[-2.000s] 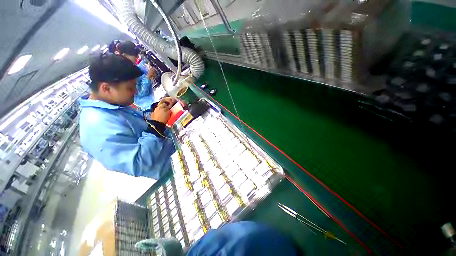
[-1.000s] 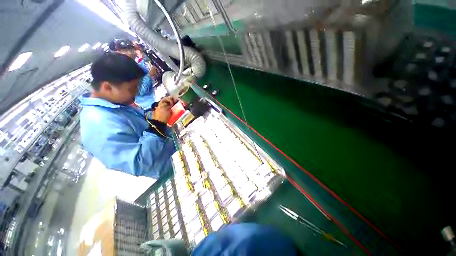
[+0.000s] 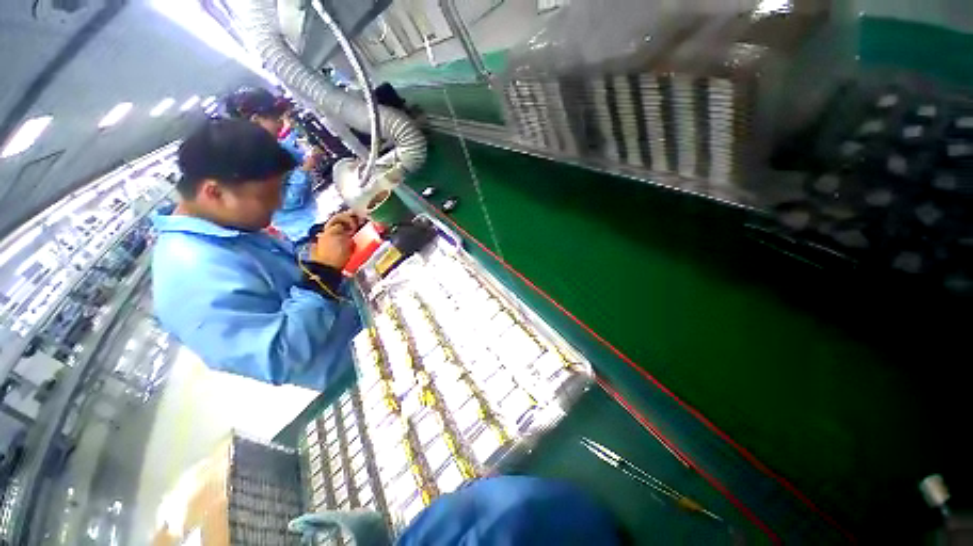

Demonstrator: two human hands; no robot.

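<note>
A blue sleeve (image 3: 512, 514) of mine is cut off by the bottom edge. Just left of it a pale grey-green shape (image 3: 347, 525) lies at the tray edge. It may be my gloved left hand, but its fingers and any hold cannot be made out. My right hand is out of the picture. Nearest in front is a clear component tray (image 3: 546, 418) with rows of white-silver parts and yellow bits. Thin silver tweezers (image 3: 640, 474) lie on the green mat to its right.
A person in a blue smock (image 3: 229, 293) works to the left, hands at a red block (image 3: 364, 254). A ribbed hose (image 3: 309, 87) and hood (image 3: 357, 183) hang beyond. Stacked parts (image 3: 662, 117) stand at the back, a dark blister tray (image 3: 886, 181) right. A box (image 3: 203, 501) stands lower left.
The view has shifted a little, so the bench and trays sit slightly further left. The blue sleeve and pale shape stay at the bottom edge. The tweezers still lie on the mat.
</note>
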